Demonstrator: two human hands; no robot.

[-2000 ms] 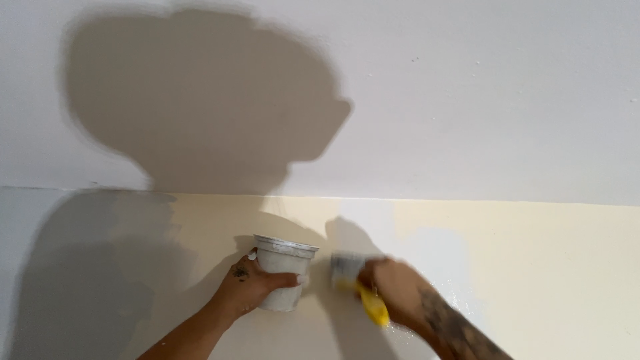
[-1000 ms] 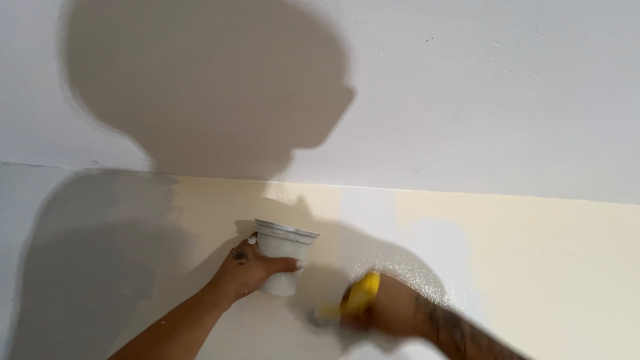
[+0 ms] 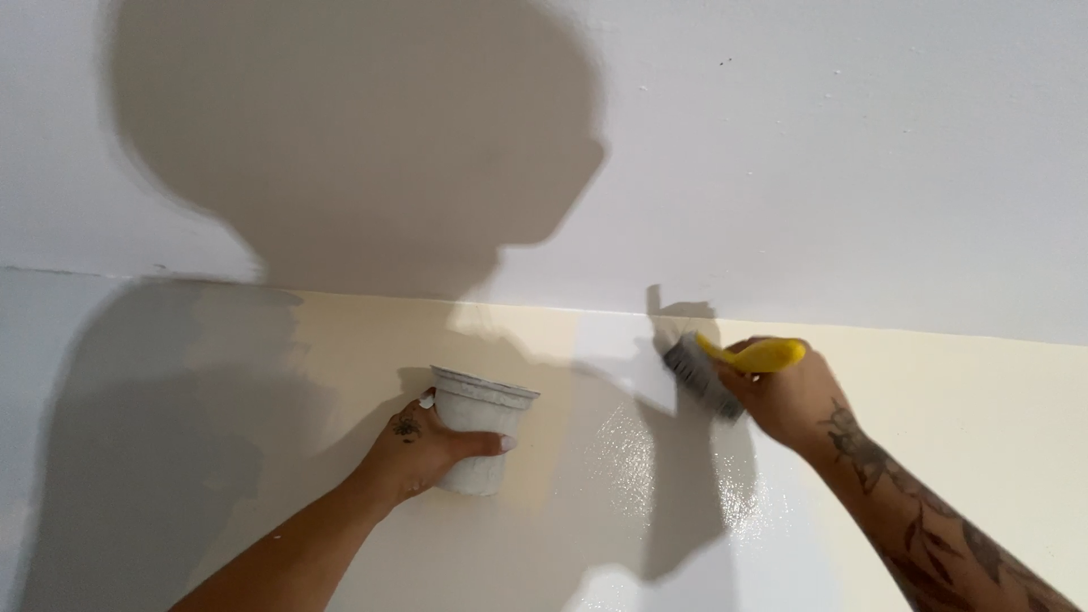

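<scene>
My left hand [image 3: 429, 446] is wrapped around a paint-smeared white plastic cup [image 3: 480, 425], held upright with a slight tilt left of centre. The inside of the cup is hidden. My right hand [image 3: 778, 391] grips the yellow handle [image 3: 761, 355] of a wide paintbrush. Its grey, paint-covered head [image 3: 701, 378] is at the wall, just below the ceiling line. Wet, shiny light paint [image 3: 633, 467] lies on the wall below the brush, between the two hands.
A cream wall [image 3: 960, 408] extends to the right, with light grey paint [image 3: 34, 365] at the far left. The white ceiling [image 3: 833, 170] meets the wall along a nearly level edge. Shadows of a head and arms fall across both surfaces.
My right hand has moved the brush up from low on the wall to near the ceiling edge. My left hand still holds the cup in much the same place.
</scene>
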